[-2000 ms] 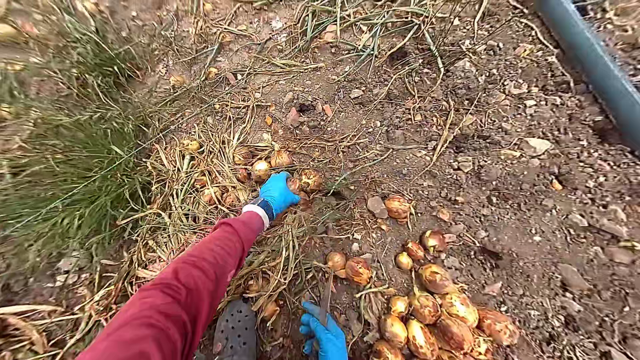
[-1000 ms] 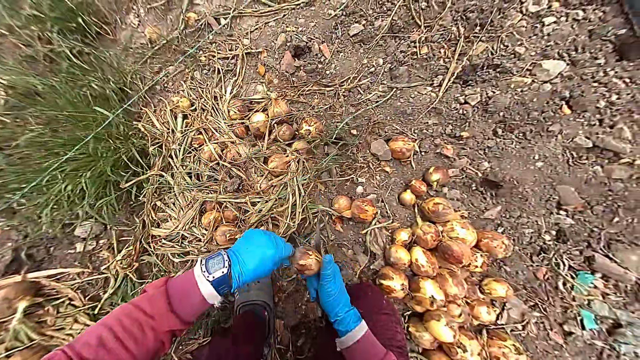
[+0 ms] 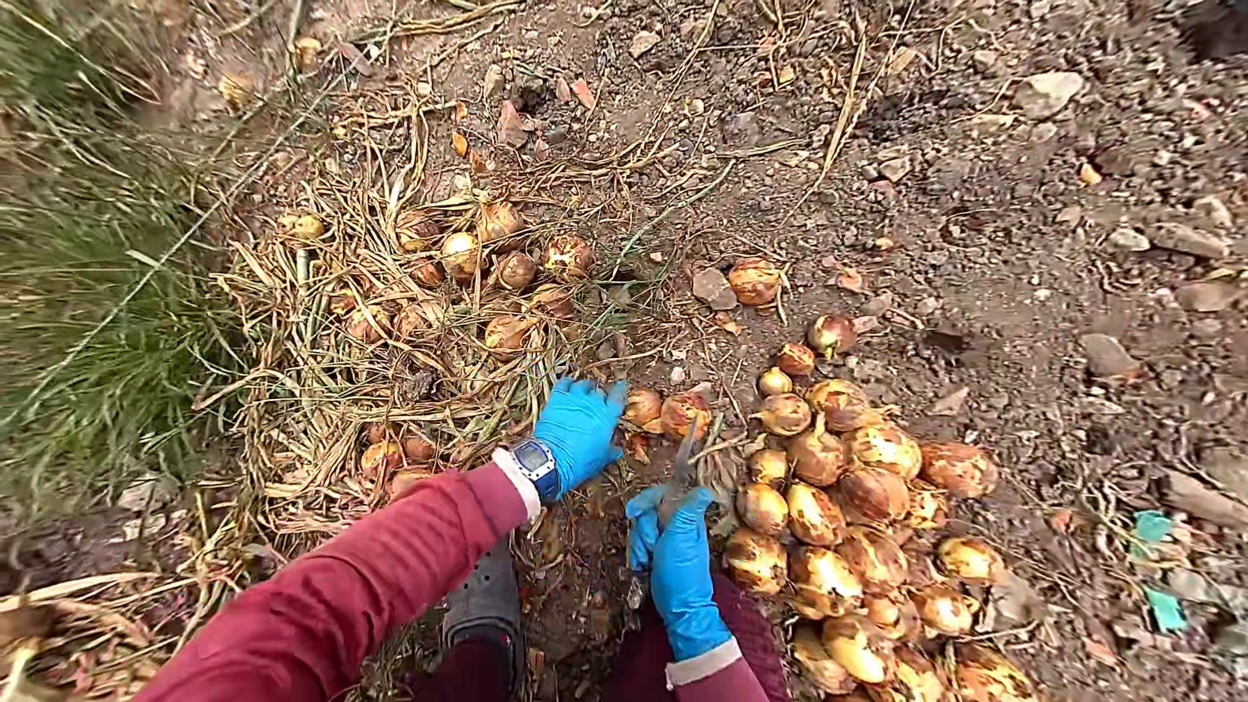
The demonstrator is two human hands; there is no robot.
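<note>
My left hand (image 3: 582, 434), in a blue glove with a watch at the wrist, is over the dry stalks just left of two onions (image 3: 665, 411). Its fingers are partly hidden, and no onion shows in it. My right hand (image 3: 675, 546), also gloved in blue, grips a knife (image 3: 681, 471) whose blade points up toward those two onions. Right of it lies a heap of onions (image 3: 819, 517) with short-cut tops. More onions (image 3: 502, 253) lie among dry onion stalks (image 3: 331, 361) at the upper left.
Green grass (image 3: 127, 322) grows along the left side. Stony soil (image 3: 975, 244) spreads to the right, with stones (image 3: 1109, 356) and green scraps (image 3: 1165, 609) on it. One onion (image 3: 754, 282) lies beside a flat stone above the heap. My shoe (image 3: 485, 595) is below my left hand.
A second ago both hands were together at an onion; now that onion is out of them and my left hand has moved up toward the stalks. The knife stays in my right hand.
</note>
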